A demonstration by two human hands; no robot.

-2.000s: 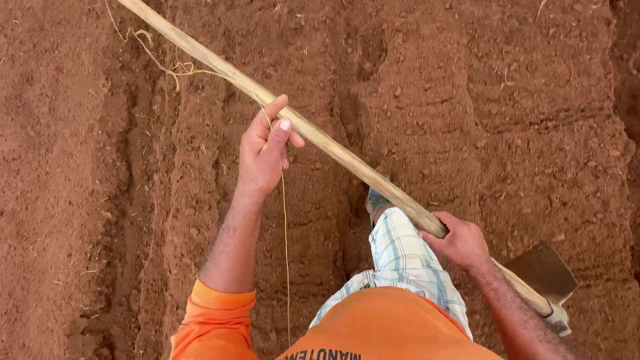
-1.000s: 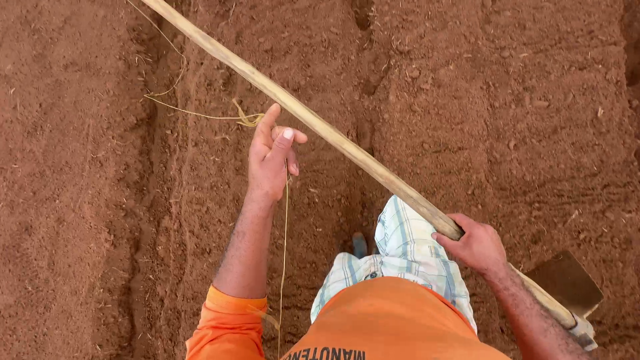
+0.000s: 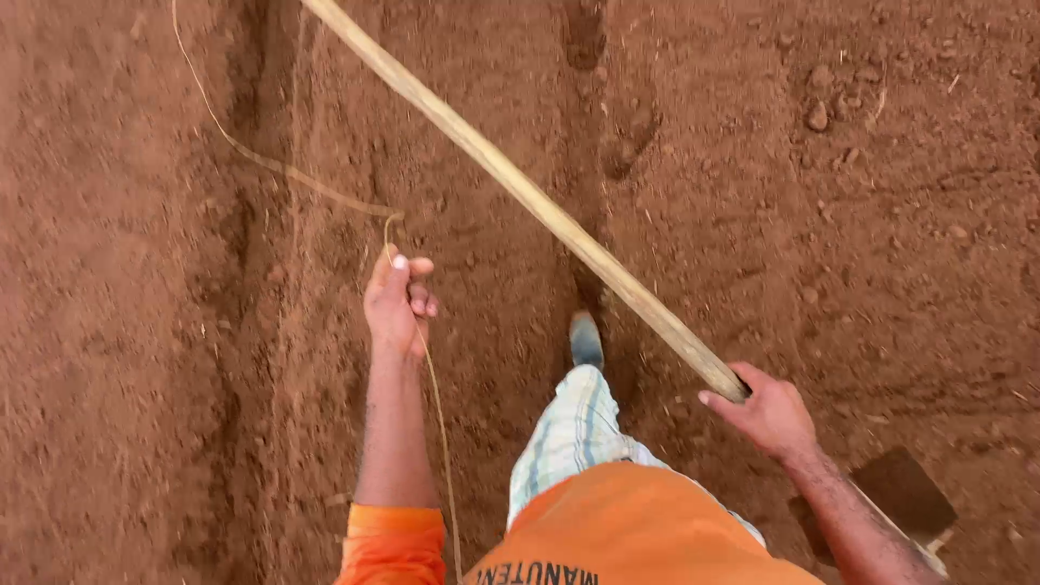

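Observation:
My right hand (image 3: 772,410) is closed around a long wooden hoe handle (image 3: 528,191), which runs diagonally up to the top left. The hoe's metal blade (image 3: 906,496) shows at the lower right, partly hidden by my forearm. Between the thumb and forefinger of my left hand (image 3: 400,301) is a thin yellowish string (image 3: 439,398). One part of the string hangs down past my wrist to the bottom edge; the other trails from the fingertips to the upper left. My left hand is apart from the handle.
Reddish-brown tilled soil (image 3: 487,349) with shallow furrows lies all around. Small clods (image 3: 817,115) are at the upper right. One shoe (image 3: 586,340) stands on the soil below the handle, in front of my plaid shorts.
My left hand was against the hoe handle two seconds ago and is now away from it. The string's tangle near my fingers has opened out into a longer line.

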